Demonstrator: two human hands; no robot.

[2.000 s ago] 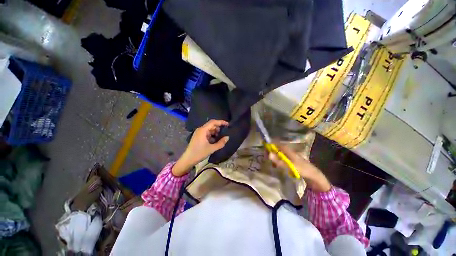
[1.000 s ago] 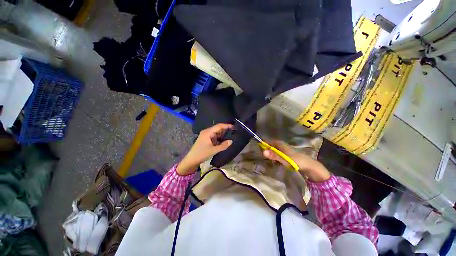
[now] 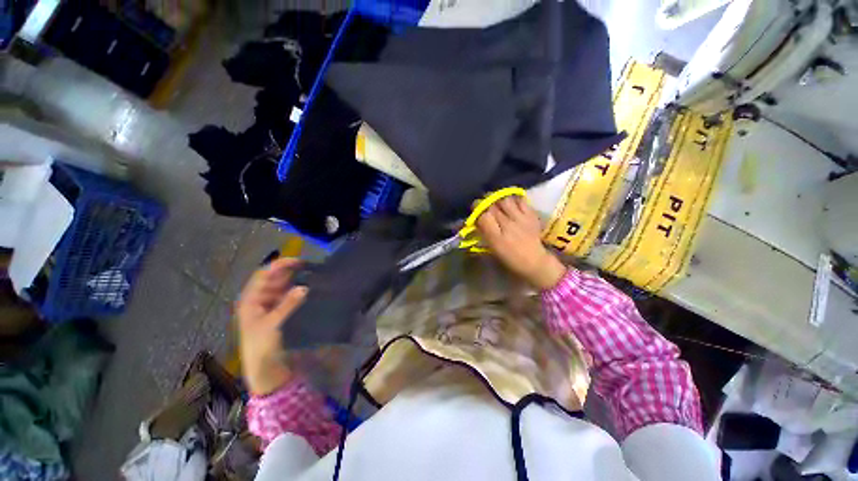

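A large charcoal fabric panel [image 3: 461, 103] lies over the table edge and hangs towards the lap. A smaller dark fabric piece [image 3: 343, 291], blurred, stretches left over the lap from below the panel. My left hand [image 3: 268, 315], blurred, is at its left edge with the fabric between thumb and fingers; the exact grip is hard to see. My right hand [image 3: 516, 237] holds scissors [image 3: 440, 248] by their yellow loop handles, just below the panel. The silver blades point left and down, their tips at the smaller piece.
A blue crate [image 3: 315, 103] with black fabric stands left of the table, and a mesh crate [image 3: 103, 244] farther left. Yellow PIT tape [image 3: 670, 221] borders the metal plate of the white sewing machine [image 3: 753, 47]. A patterned apron [image 3: 470, 319] covers the lap.
My left hand has moved left, and the smaller dark piece now stretches towards it. My right hand has moved up and left with the scissors, whose blades now point down-left instead of up-left.
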